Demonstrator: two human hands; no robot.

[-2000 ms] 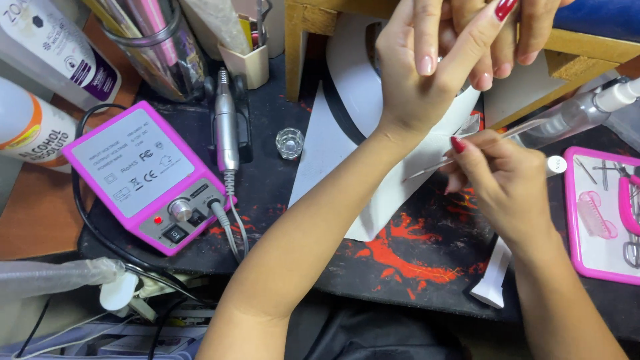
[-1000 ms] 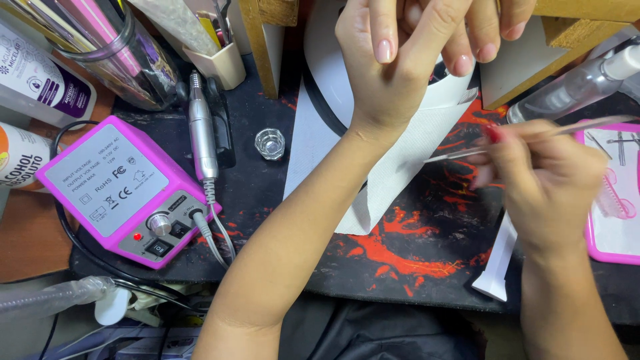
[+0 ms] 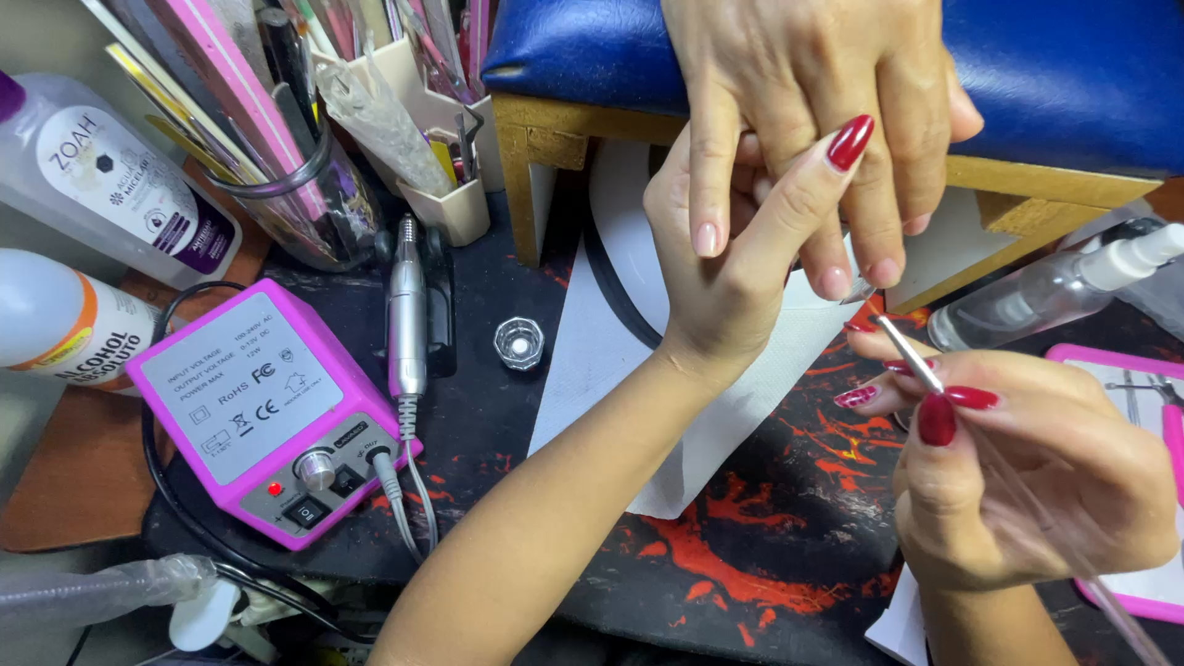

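My left hand [image 3: 740,250] holds the fingers of another person's hand [image 3: 823,120] from below, its red-nailed thumb on top. That person's fingers point down toward me, and one has a clear form [image 3: 858,290] at its tip. In my right hand [image 3: 1027,462] is a thin brush with a clear handle [image 3: 1045,518] and a metal ferrule, pinched between thumb and fingers. Its tip is just below the other person's fingertips, apart from them. A white paper towel [image 3: 684,462] lies under my left wrist, and a small faceted glass cup [image 3: 519,343] stands to its left.
A blue padded armrest [image 3: 592,46] on a gold frame spans the back. On the left are a pink nail drill unit [image 3: 268,407], its handpiece [image 3: 407,314] in a cradle, bottles [image 3: 120,176] and tool holders [image 3: 287,203]. A spray bottle [image 3: 1027,296] and pink-edged tray [image 3: 1110,356] sit right.
My right hand has turned, and the brush now points up toward the other person's fingertips. More of that person's hand shows than before. The view has shifted somewhat.
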